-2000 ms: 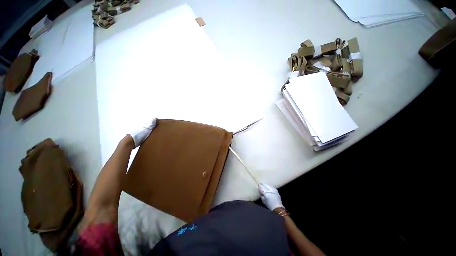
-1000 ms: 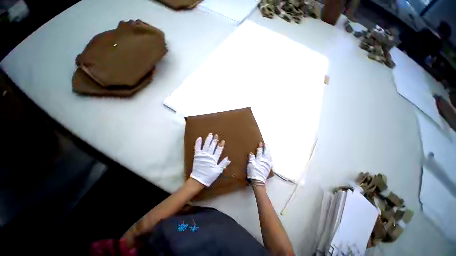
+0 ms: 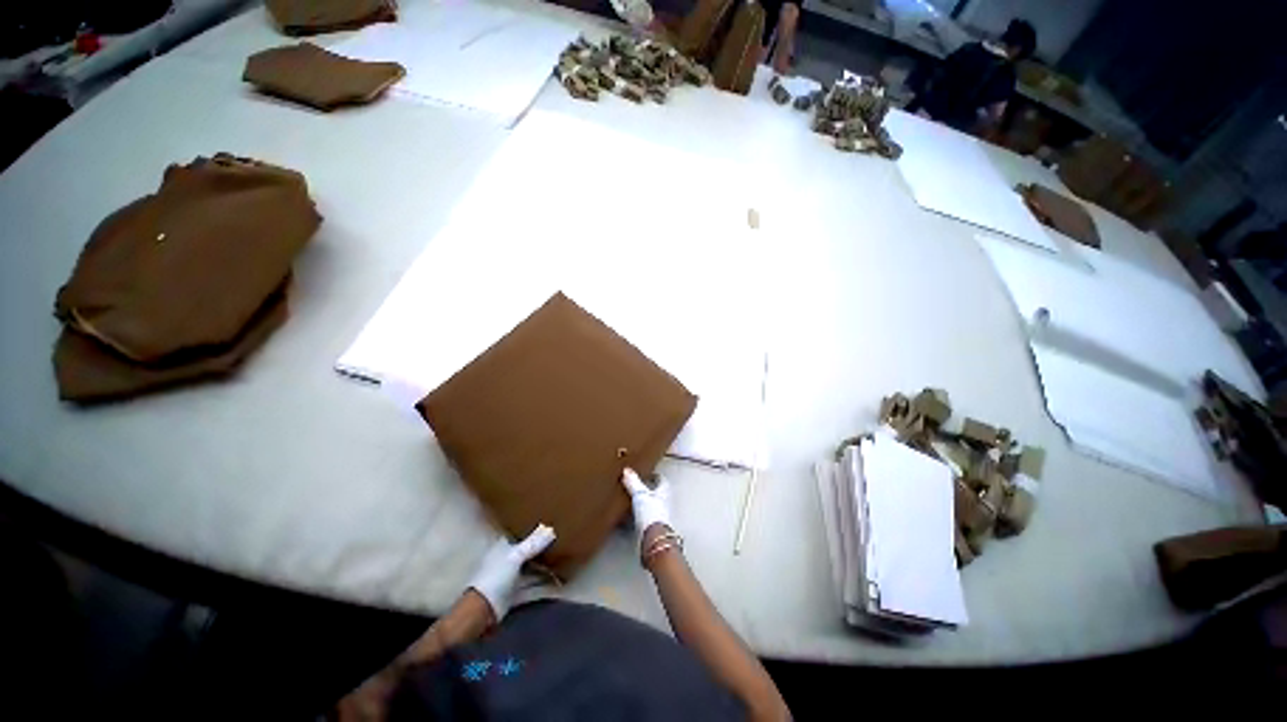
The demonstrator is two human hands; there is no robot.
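A flat brown handbag [image 3: 558, 416] lies turned like a diamond, its far part on the large white sheet stack [image 3: 536, 212] and its near part over the table's front edge area. My left hand [image 3: 510, 567], in a white glove, grips its near left edge, thumb on top. My right hand [image 3: 647, 502], also gloved, grips its near right edge beside the small metallic mark. The fingers under the bag are hidden. A thin pale strip [image 3: 745, 511] lies on the table right of the bag, touching neither hand.
Limp brown bags [image 3: 191, 268] are piled at left. White cards [image 3: 910, 536] stand stacked at right beside khaki strap bundles [image 3: 995, 480]. More straps [image 3: 628, 68] and white sheets [image 3: 974, 184] lie farther off. A person [image 3: 974, 74] is at the far right back.
The pale strip has left my right hand and lies on the table. The bag has turned. Both hands, flat on the bag one second ago, now hold its near edges.
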